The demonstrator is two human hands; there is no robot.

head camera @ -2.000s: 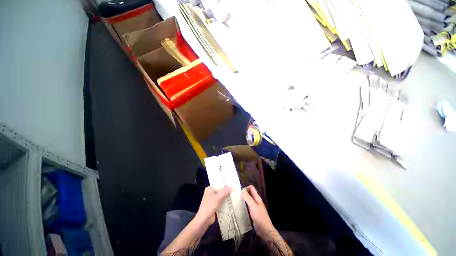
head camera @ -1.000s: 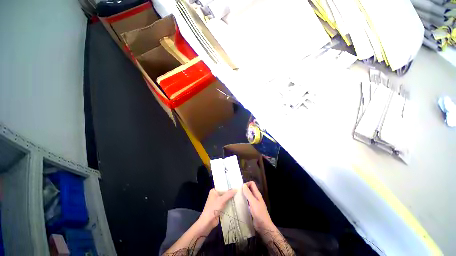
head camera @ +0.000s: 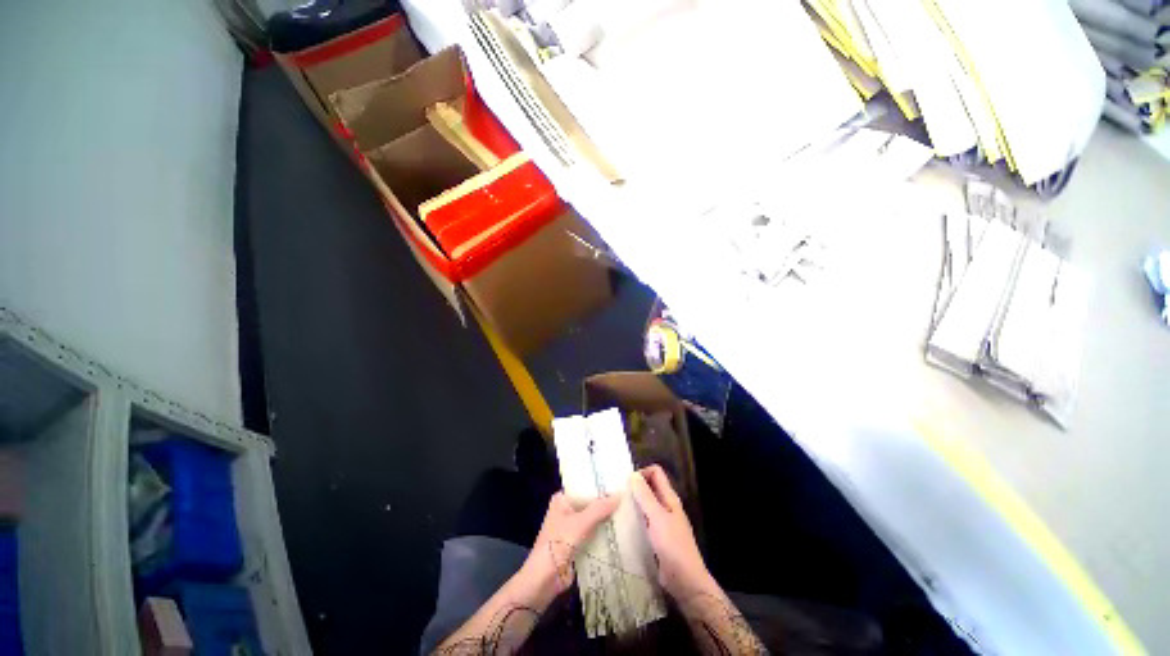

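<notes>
A narrow white zippered panel (head camera: 598, 468) with a darker line down its middle is held over my lap, at the bottom centre. My left hand (head camera: 571, 528) grips its left side with the thumb on top. My right hand (head camera: 662, 519) holds its right edge with bent fingers. Thin tails hang from the panel's near end. A small dark piece shows on the line near the far end; I cannot tell what it is. A small brown carton (head camera: 661, 429) stands just beyond, partly hidden by the panel.
The white bench (head camera: 847, 372) runs along the right, bearing a bundle of zippered strips (head camera: 1005, 308), small pale scraps (head camera: 780, 250) and yellow-edged bag panels (head camera: 962, 83). A tape roll (head camera: 663, 347) is at its edge. Large red-taped cartons (head camera: 533, 288) stand on the floor. Grey shelving (head camera: 116, 474) is at left.
The view has shifted slightly, so the surroundings appear a little further right. My hands and the panel are slightly lower and further right in view. Both hands keep hold of the panel.
</notes>
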